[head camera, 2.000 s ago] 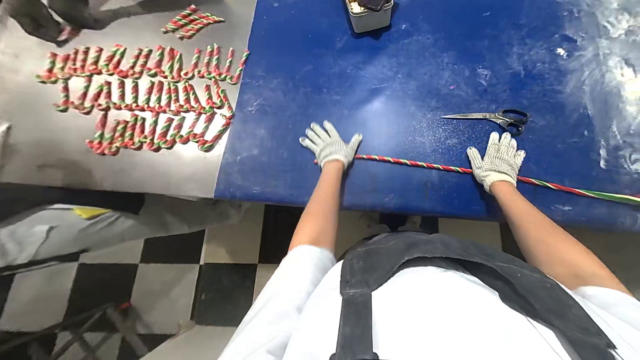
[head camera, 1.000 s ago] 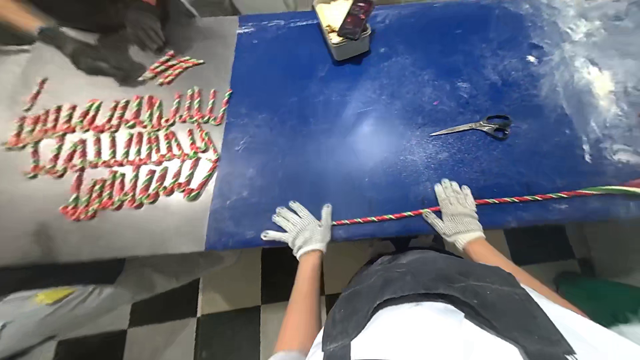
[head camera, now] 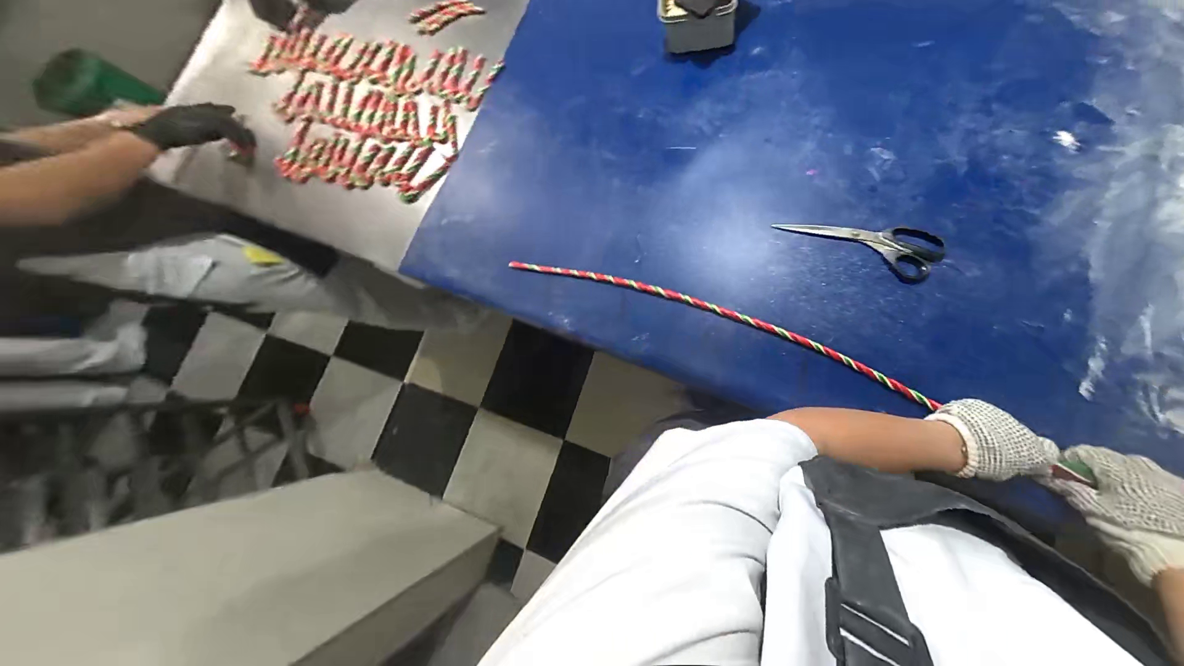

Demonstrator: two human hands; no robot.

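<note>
A thin twisted candy rope [head camera: 731, 314], red with green and white stripes, runs diagonally over the blue work surface [head camera: 647, 139] to my hands at the lower right. My left hand [head camera: 1004, 442], in a knitted white glove, is closed around the rope near the table's front edge. Right beside it, my right hand [head camera: 1124, 495], gloved the same way, grips a thicker red and green part of the candy. The far end of the rope lies loose. Black-handled scissors [head camera: 888, 242] rest above the rope, blades pointing left.
Rows of striped candy canes [head camera: 370, 111] cover the metal table section at upper left, where a person's black-gloved hand [head camera: 194, 127] reaches in. A small metal container [head camera: 700, 28] stands at the back. A pale bench-like block [head camera: 277, 564] is at lower left, above a checkered floor.
Both my hands have moved right along the rope and now are side by side; the left let go of the rope's left end. The view has swung noticeably.
</note>
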